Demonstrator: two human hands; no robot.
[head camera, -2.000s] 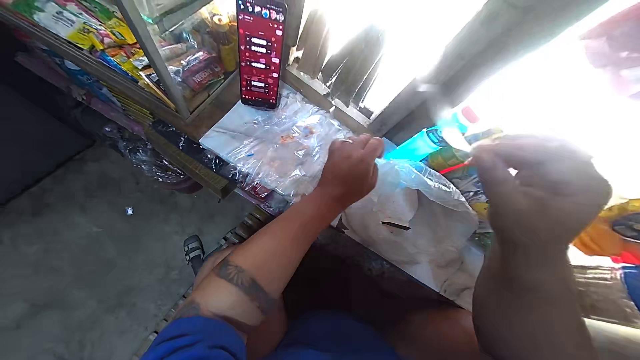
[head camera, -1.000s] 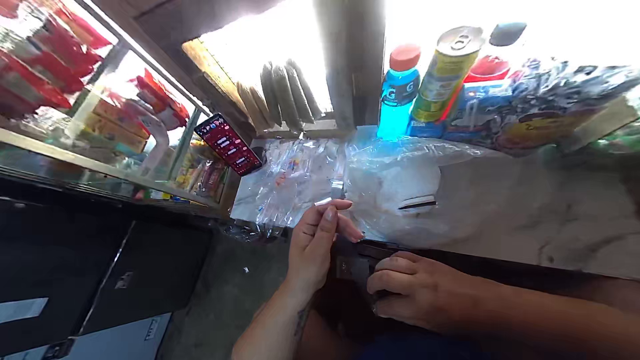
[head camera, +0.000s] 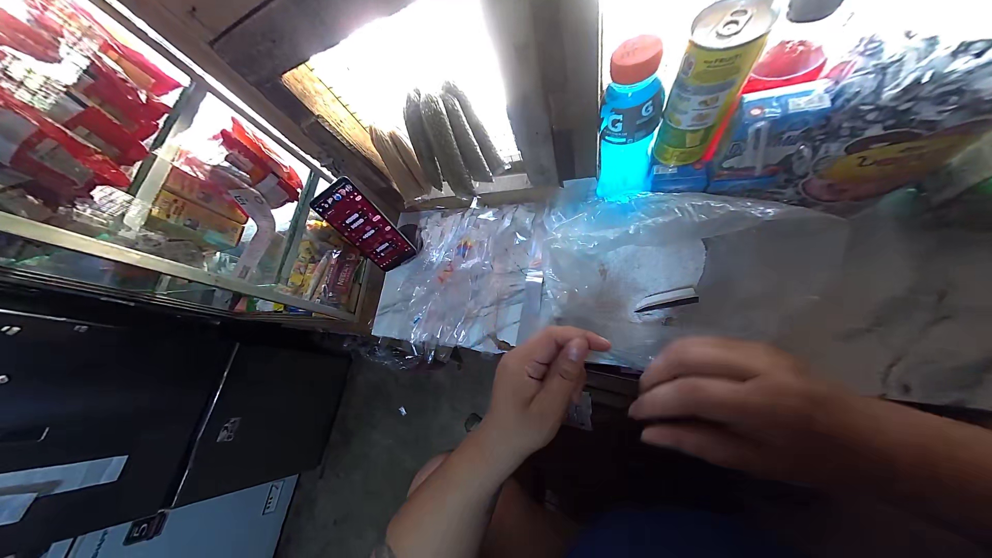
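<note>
My left hand (head camera: 542, 387) is at the table's front edge, thumb against the curled fingers; a small clear piece of plastic shows just below its fingers, and I cannot tell whether it is held. To its right is my right hand (head camera: 721, 395), blurred, fingers bent, its grip unclear. Beyond the hands lies a large clear plastic bag (head camera: 744, 256) with white contents (head camera: 659, 271) and a narrow dark-and-white strip (head camera: 668, 299) on it. Left of that, small clear plastic packets (head camera: 465, 271) are spread on the marble-patterned surface.
A lit smartphone (head camera: 366, 225) leans at the back left beside a glass display case (head camera: 186, 271) of packaged goods. A blue Gatorade bottle (head camera: 629, 116), a yellow drink can (head camera: 709, 85) and shiny sachets (head camera: 891, 147) stand behind the bag. Long filled packets (head camera: 446, 139) hang at the window.
The view has swung strongly since the oldest frame. The right hand held a dark object near the table edge a second ago; that object no longer shows, and the hand is raised.
</note>
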